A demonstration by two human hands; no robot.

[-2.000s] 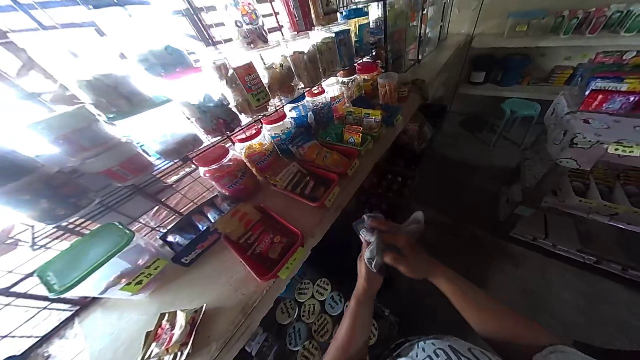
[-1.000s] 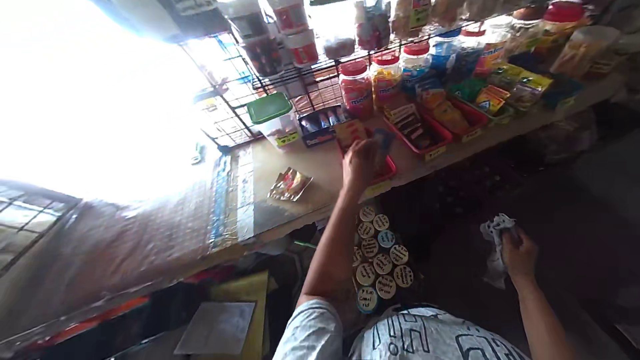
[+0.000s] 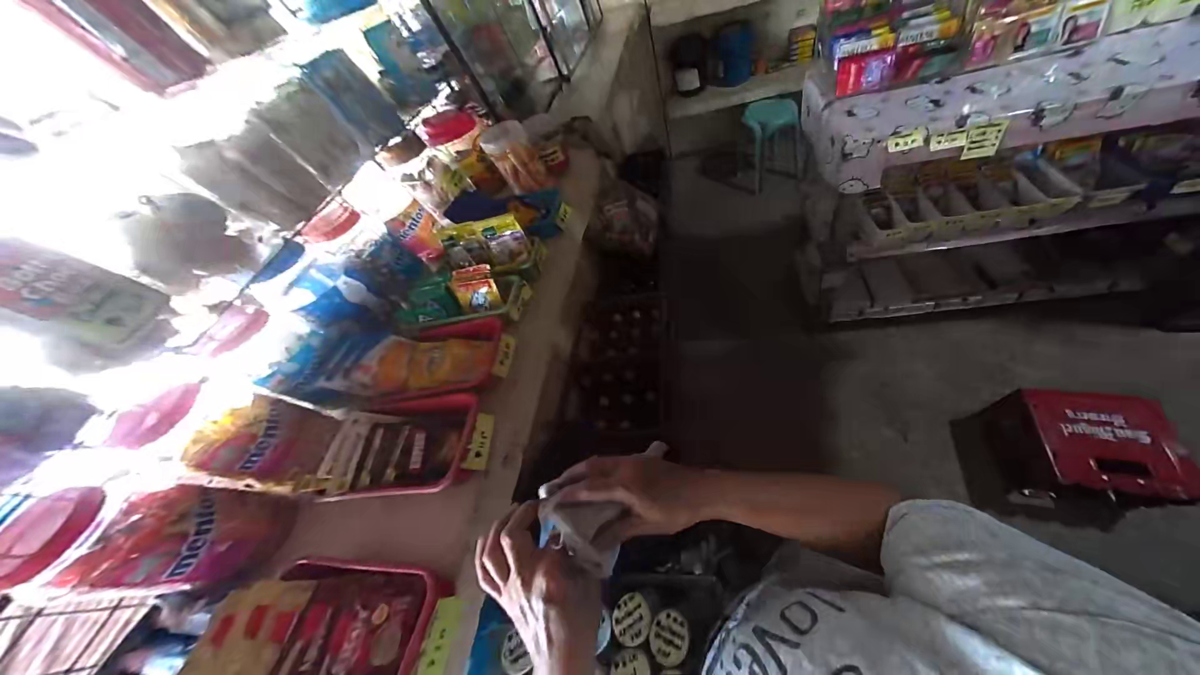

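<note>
Both hands are together low in the view, just off the counter's edge. My right hand [image 3: 637, 492] grips a crumpled grey-white cloth [image 3: 586, 530]. Against the cloth's near side is my left hand [image 3: 539, 577], fingers bent; something small and blue shows between the hands, too covered to name. Left of them on the counter [image 3: 375, 530] lie a red tray of packets [image 3: 427, 619], a red tray of dark bars [image 3: 469, 427] and a red tray of orange packs [image 3: 492, 352]. Mentos jars [image 3: 202, 539] stand behind.
Round-lidded containers [image 3: 647, 628] sit below the hands. Bottle crates [image 3: 619, 375] line the floor beside the counter. A red crate [image 3: 1106, 441] lies at right, under a stocked shelf unit [image 3: 937, 122]. A green stool [image 3: 771, 117] stands at the back.
My left hand has left the red tray on the counter, where it was a second ago, and has come together with my right hand at the cloth. The view has swung right.
</note>
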